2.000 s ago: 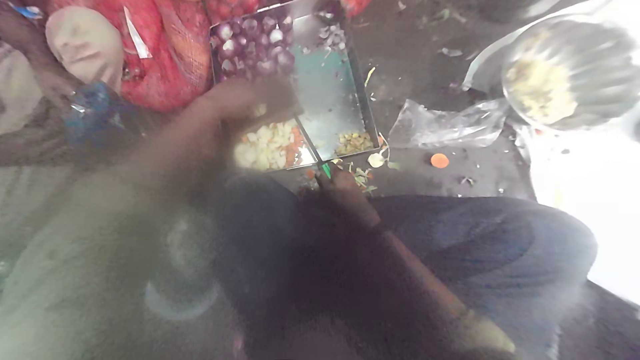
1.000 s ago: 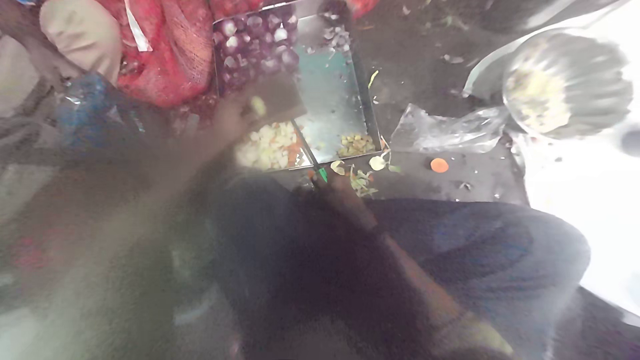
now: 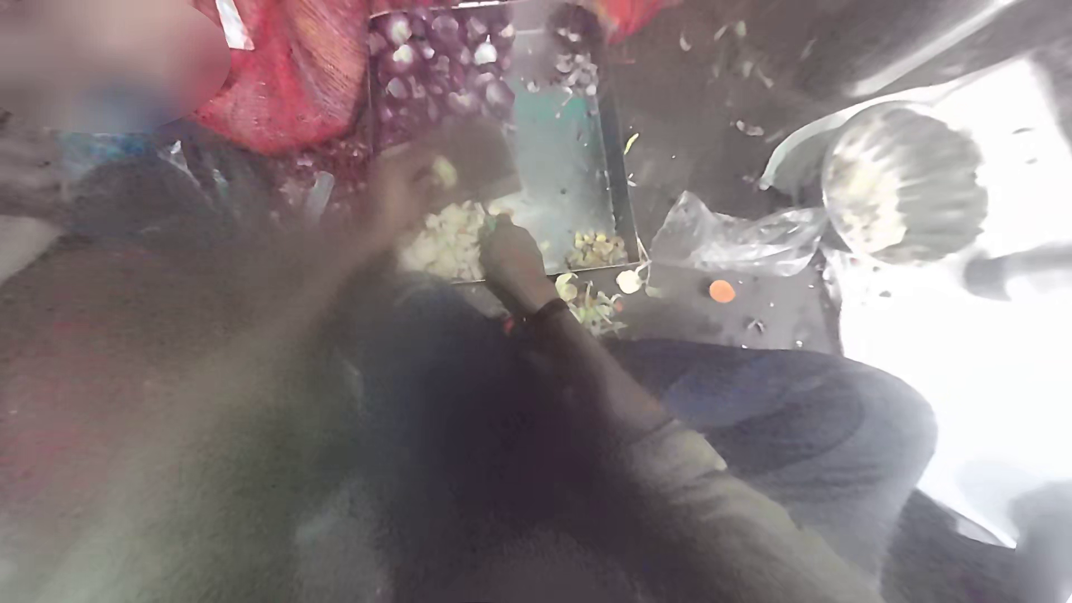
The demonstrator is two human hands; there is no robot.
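A rectangular metal tray holds purple onions at its far left, pale chopped pieces at the near left and small yellowish bits at the near right. My left hand, blurred, is over the tray's left side, with a pale yellowish piece at its fingertips. A brownish flat thing lies beside those fingers; what it is I cannot tell. My right hand is closed at the near edge, right of the chopped pieces, around a green-handled knife. Its blade is not plain to see.
Red mesh sacking lies left of the tray. To the right are a clear plastic bag, an orange round slice and a ribbed metal bowl with pale contents. Vegetable scraps lie by the near edge. A blurred person's part shows upper left.
My right hand has moved forward and left, from the tray's near edge to beside the chopped pieces. The knife blade, seen earlier slanting over the tray, no longer shows plainly.
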